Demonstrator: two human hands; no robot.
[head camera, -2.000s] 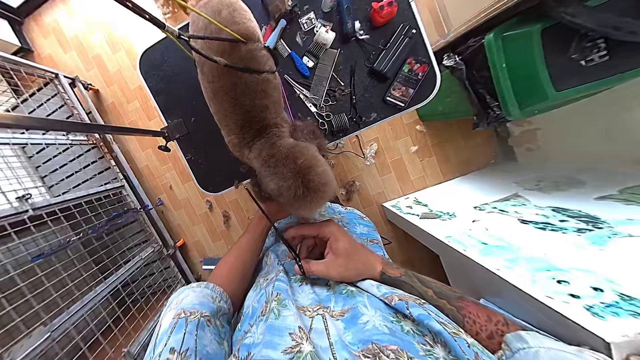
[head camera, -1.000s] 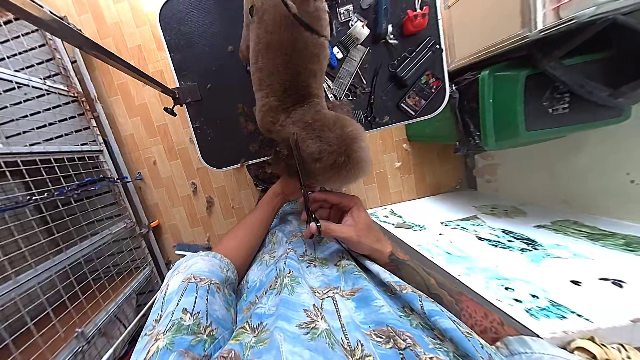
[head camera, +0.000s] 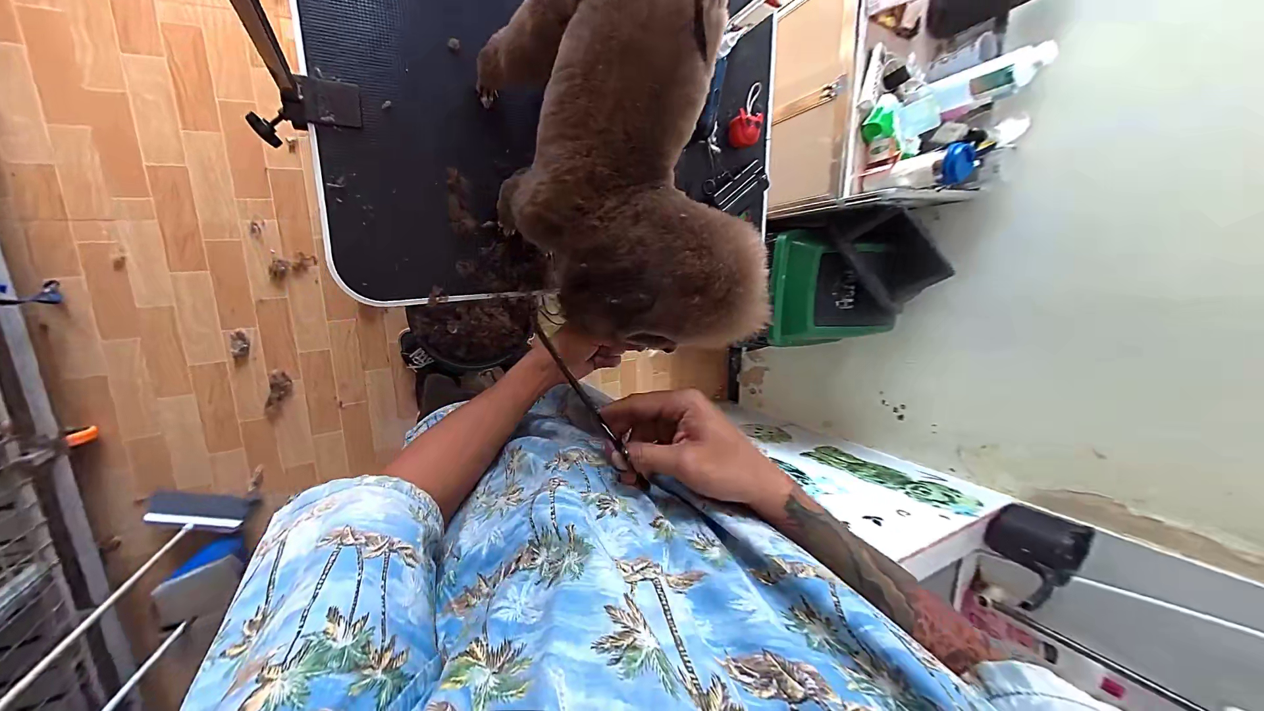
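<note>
A brown, short-clipped dog stands on a black grooming table, its fluffy head over the near edge. My left hand is under the head at the muzzle and holds it; its fingers are partly hidden. In my right hand are long dark grooming scissors, gripped at the handles. Their blades point up and left, past my left wrist to the table edge. Whether the blades are apart I cannot tell. Cut brown hair lies on the table beside the dog.
A clamped metal arm stands at the table's left corner. Hair tufts dot the tiled floor. Right of the table are a green bin and a shelf of bottles. A white painted surface is near my right forearm. A squeegee is lower left.
The scissors, earlier across or beside the dog's head, now lie to its left with the tips near the table edge. The view has shifted markedly to the right.
</note>
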